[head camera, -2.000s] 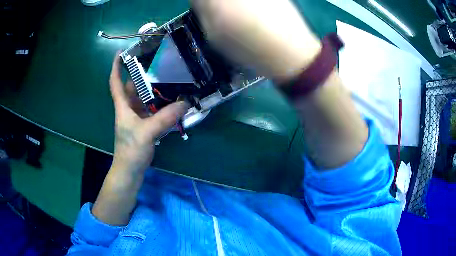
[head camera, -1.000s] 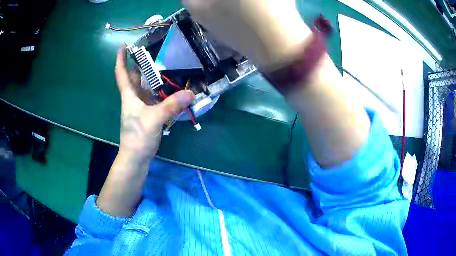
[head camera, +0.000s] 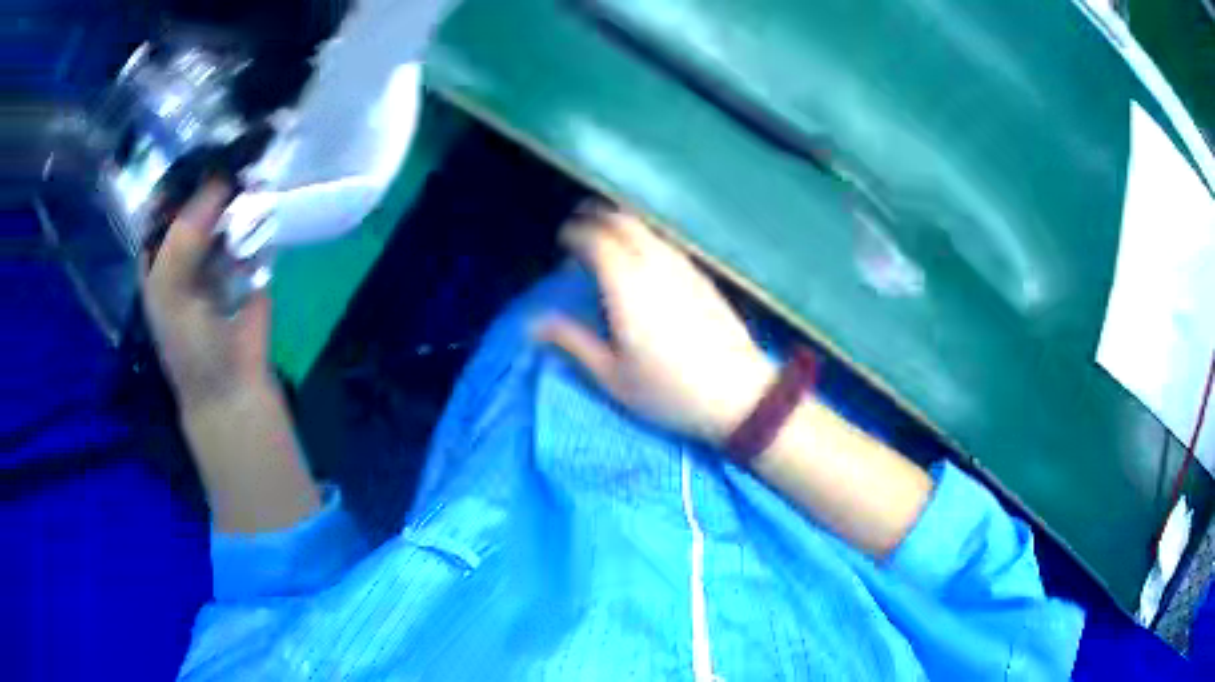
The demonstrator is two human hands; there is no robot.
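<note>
The picture is blurred by motion. My left hand (head camera: 213, 313) is at the far left, raised beside the bench, with its fingers around a blurred silver and dark unit (head camera: 173, 133), which looks like the projector housing; its details cannot be made out. A smooth pale white shape (head camera: 340, 160) lies just right of it; whether it belongs to the unit cannot be told. My right hand (head camera: 673, 333) is in front of my body at the bench's near edge, with thumb and fingers apart and nothing seen in it. A dark red band is on that wrist.
The glossy green bench mat (head camera: 959, 386) slants across the upper right. A long dark strip (head camera: 706, 87) and a small pale blurred spot (head camera: 886, 253) show on it. White paper (head camera: 1166, 280) and a thin red lead (head camera: 1199, 426) are at the far right.
The view has turned left. My left hand has carried the unit left, off the mat. My right hand has left the unit and come back to the bench edge, open.
</note>
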